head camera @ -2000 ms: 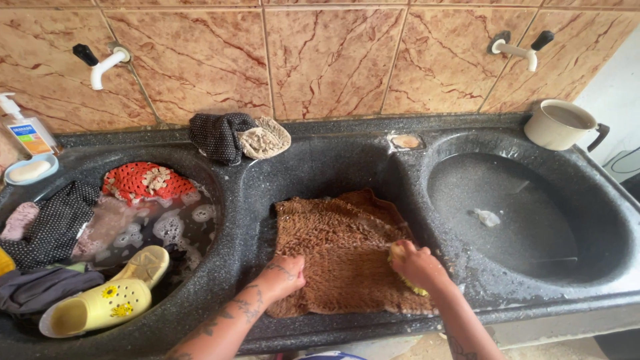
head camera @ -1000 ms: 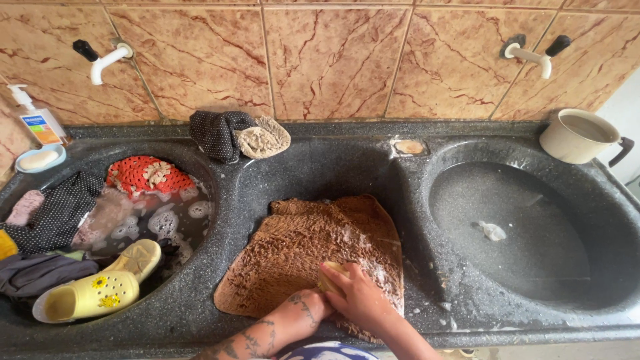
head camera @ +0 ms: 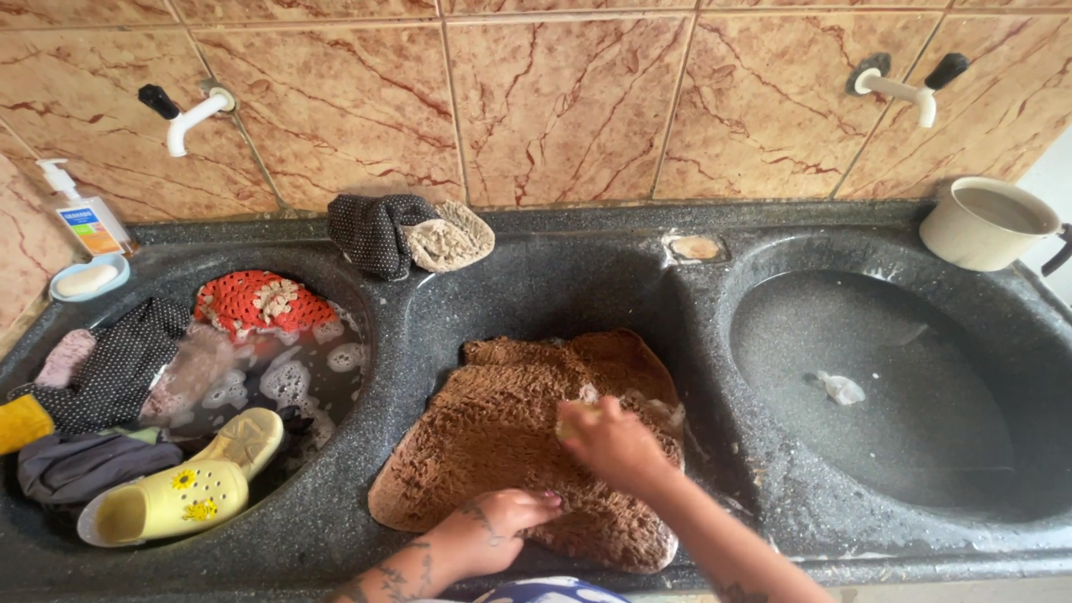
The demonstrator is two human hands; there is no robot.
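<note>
A wet brown shaggy mat [head camera: 502, 435] lies spread in the middle basin of a dark speckled sink, with some white suds on its right part. My right hand [head camera: 607, 440] is closed around a small yellowish piece, perhaps soap or a sponge, mostly hidden by the fingers, and presses it on the mat right of its middle. Flat on the lower part of the mat rests my left hand [head camera: 507, 523], its fingers pointing right.
Clothes, a red crocheted piece [head camera: 264, 303] and a yellow clog [head camera: 176, 502] soak in the left basin [head camera: 368, 368]. Water fills the right basin [head camera: 741, 402]. A pot [head camera: 984, 222], balled cloth [head camera: 377, 234], soap dish [head camera: 90, 278] and pump bottle [head camera: 88, 218] stand along the back.
From beside my left hand near the mat's lower edge, my right hand has moved up and right with the yellowish piece. The mat, flatter two seconds ago, now lies askew.
</note>
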